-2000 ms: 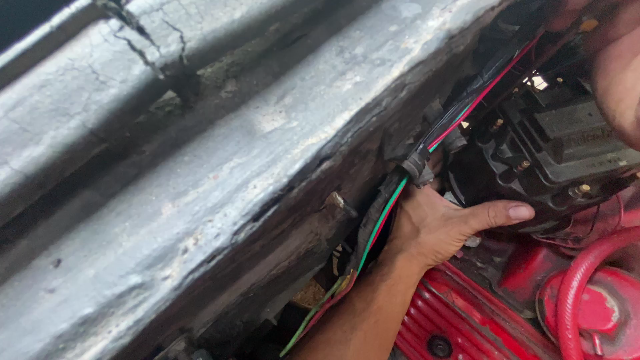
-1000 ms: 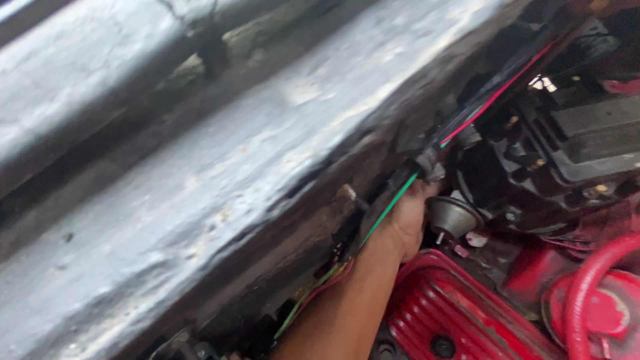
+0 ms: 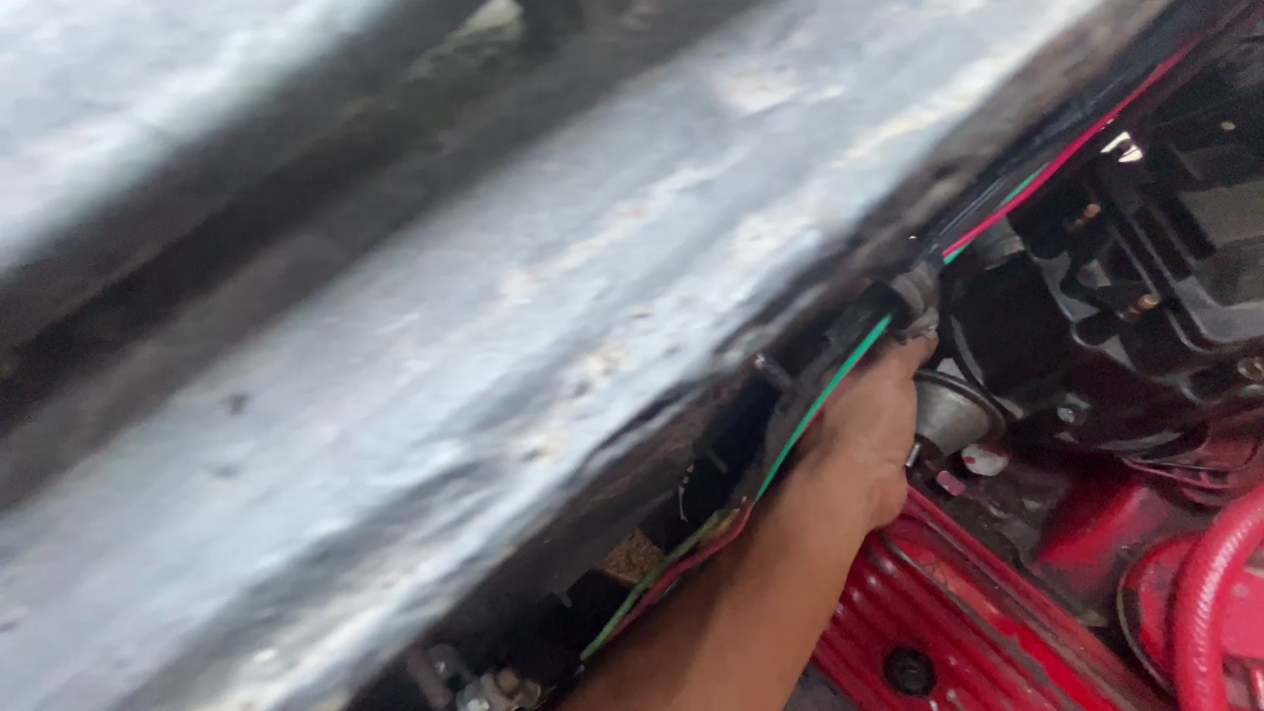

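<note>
In the head view, my left hand reaches up from the bottom, between the firewall edge and the black distributor. Its fingers are hidden behind a dark wiring loom, so what they touch or grip cannot be told. The back of the hand is beside the metal vacuum advance canister. A green wire runs over the wrist, and a red wire continues up to the right along the loom. My right hand is out of view.
A wide grey body panel crosses the view diagonally, close to the arm. Below the hand lies a red ribbed valve cover, with a thick red hose at the right. A stud sticks out near the wires.
The right hand at the top right two seconds ago has left the view. My left hand's thumb, earlier stretched out over the distributor, is no longer visible, and the canister has come into sight.
</note>
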